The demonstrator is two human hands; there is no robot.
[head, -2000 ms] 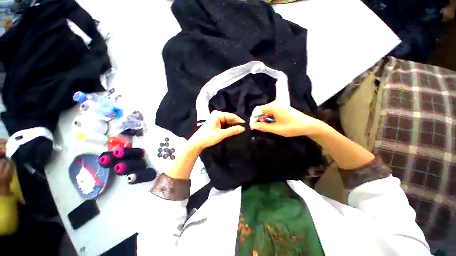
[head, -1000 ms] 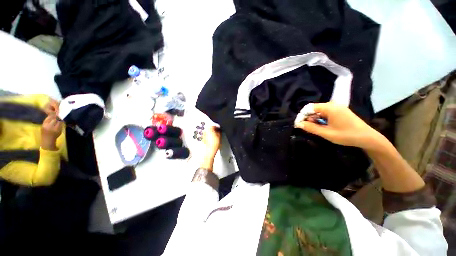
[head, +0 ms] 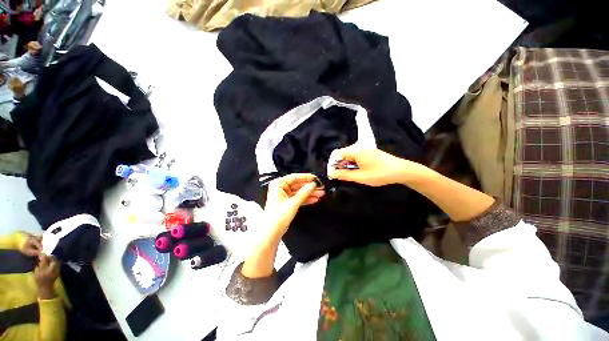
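Note:
A black garment (head: pixel 360 220) lies in front of me on the white table, its opening edged by a curved white waistband lining (head: pixel 287 123). My left hand (head: pixel 291 193) pinches a small dark button (head: pixel 317 181) at the front edge of the opening. My right hand (head: pixel 364 166) is closed around small snips (head: pixel 345 164), of which only a dark and blue bit shows; its fingertips are at the cloth just right of the button. A needle or thread is too fine to make out. Loose dark buttons (head: pixel 235 220) lie left of the garment.
Black thread cones (head: pixel 193 248), a blue-grey dish (head: pixel 145 266), a dark phone-like slab (head: pixel 145 314) and a blue-capped bottle (head: pixel 137 173) stand left. A person in yellow (head: pixel 30 293) handles another black garment (head: pixel 80 133). Plaid cloth (head: pixel 567 133) is right, tan cloth (head: pixel 227 12) at the far edge.
My left hand was at the loose buttons a second ago and is back at the waistband with a button. The right hand stays at the cloth. The head view has shifted.

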